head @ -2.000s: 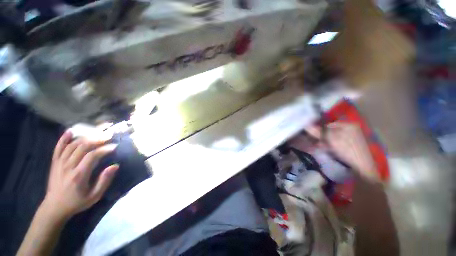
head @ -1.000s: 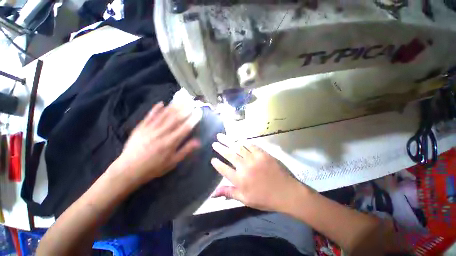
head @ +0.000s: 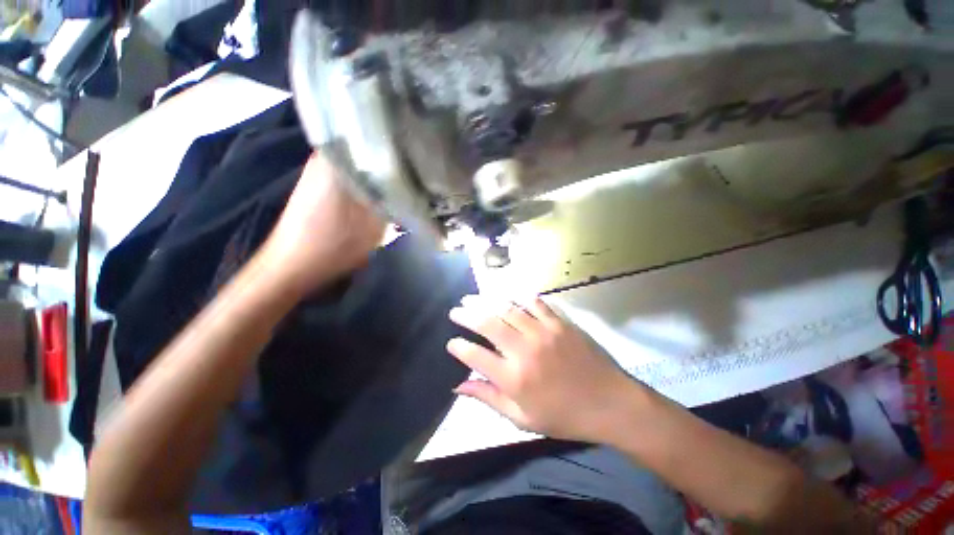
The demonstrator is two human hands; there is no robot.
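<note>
Black fabric point(head: 345, 355) lies spread left of the needle and over the table's front edge. The sewing machine head point(head: 586, 115), marked TYPICAL, stands over its right part. The presser foot point(head: 496, 254) shows small in bright glare. My left hand point(head: 333, 225) is on the black fabric, partly behind the head's left end; its fingers are hidden. My right hand point(head: 539, 366) lies palm down just below the presser foot, fingers slightly apart, fingertips at the fabric's right edge on the white table point(head: 669, 334).
Black-handled scissors point(head: 912, 298) lie at the table's right end. A red basket point(head: 921, 418) with scraps is at lower right. A blue basket point(head: 282, 521) shows under the table's front edge. A red object point(head: 54, 352) and a dark strip point(head: 86, 261) are at left.
My left hand has moved up and away along the fabric, behind the machine head's left end. The white piece seen under its fingers is now hidden. My right hand has barely moved.
</note>
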